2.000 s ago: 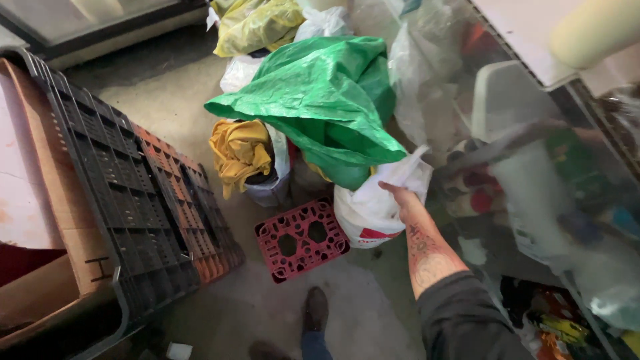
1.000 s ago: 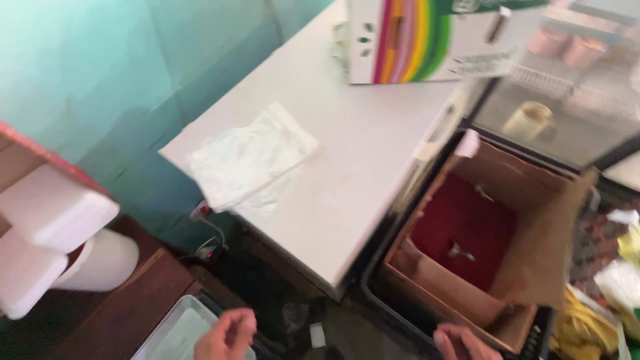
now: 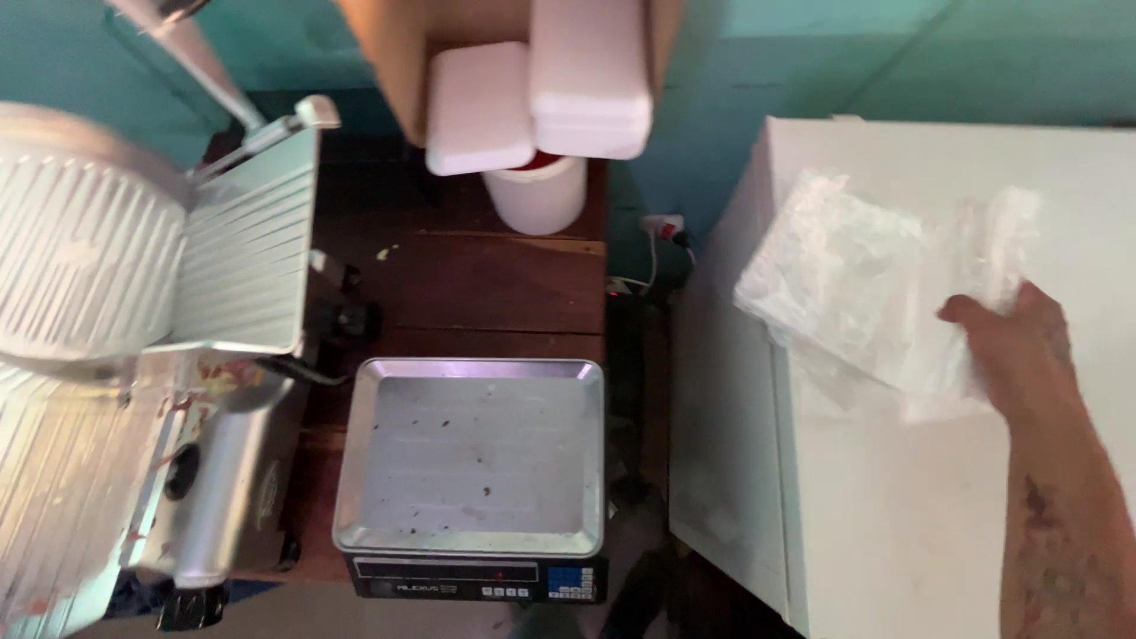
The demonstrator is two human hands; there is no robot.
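Observation:
At the right, my right hand (image 3: 1021, 342) is at the right part of a pile of clear plastic bags (image 3: 843, 266), its thumb and fingers around an edge of the plastic. The bags lie on the white top of a chest or cabinet (image 3: 896, 532). My left hand is out of view. In the middle stands a digital scale with a metal tray (image 3: 479, 461) that has small dark specks on it. A meat slicer (image 3: 240, 248) with a ribbed metal plate fills the left side, with reddish scraps on its base.
White foam trays (image 3: 590, 80) stick out of a cardboard box (image 3: 386, 62) over a white bucket (image 3: 540, 195) at the back of the dark wooden table (image 3: 497, 284). A power plug and cable (image 3: 661, 229) hang in the gap between table and white cabinet.
The view has swung from the bags and crates on the floor to the table with the scale. My right hand has come onto the clear plastic bags; my left hand has left the view.

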